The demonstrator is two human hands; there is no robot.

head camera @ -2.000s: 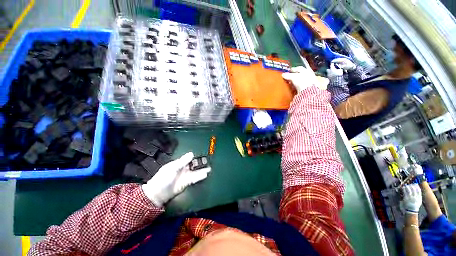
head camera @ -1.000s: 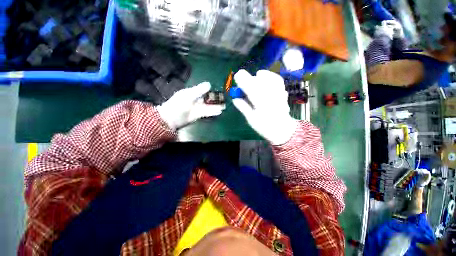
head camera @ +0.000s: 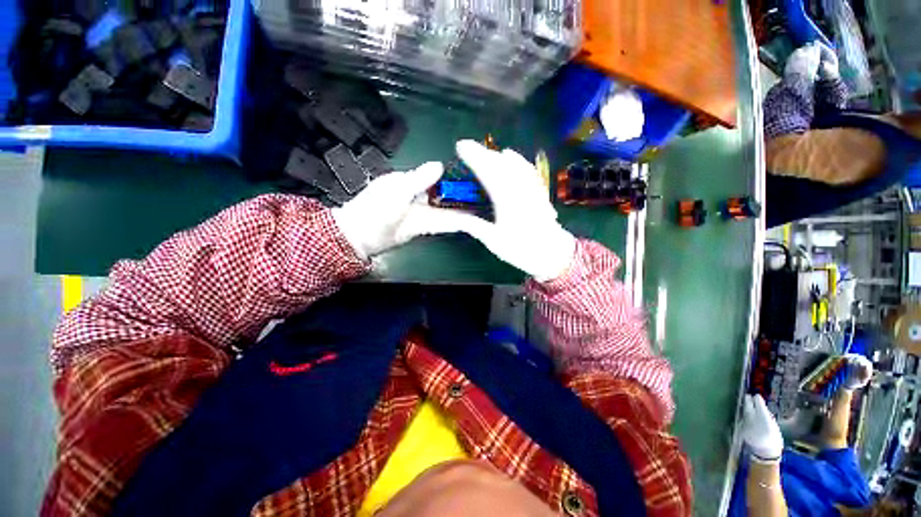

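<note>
A small black unit with a bright blue face [head camera: 459, 192] is held between my two hands over the green bench. My left hand [head camera: 389, 214], in a white glove, grips its left end. My right hand [head camera: 517, 212], also gloved, is at its right end with the fingers on it. An orange tool [head camera: 490, 141] shows partly above my right hand, mostly hidden. A pale yellow-green slim tool [head camera: 543, 167] lies just right of my right hand. A pile of black housings [head camera: 338, 131] lies beyond my left hand.
A blue bin [head camera: 230, 91] of black housings is at the upper left. Clear trays [head camera: 434, 50], an orange board [head camera: 661, 50] and a small blue box [head camera: 581, 111] are beyond. Black-and-orange parts [head camera: 596, 185] lie at right, with two assemblies [head camera: 692, 212] on the belt. Other workers are across.
My right hand came back from the orange board with a blue part and joined my left hand. The blue part is now on the unit. The camera view has tilted down.
</note>
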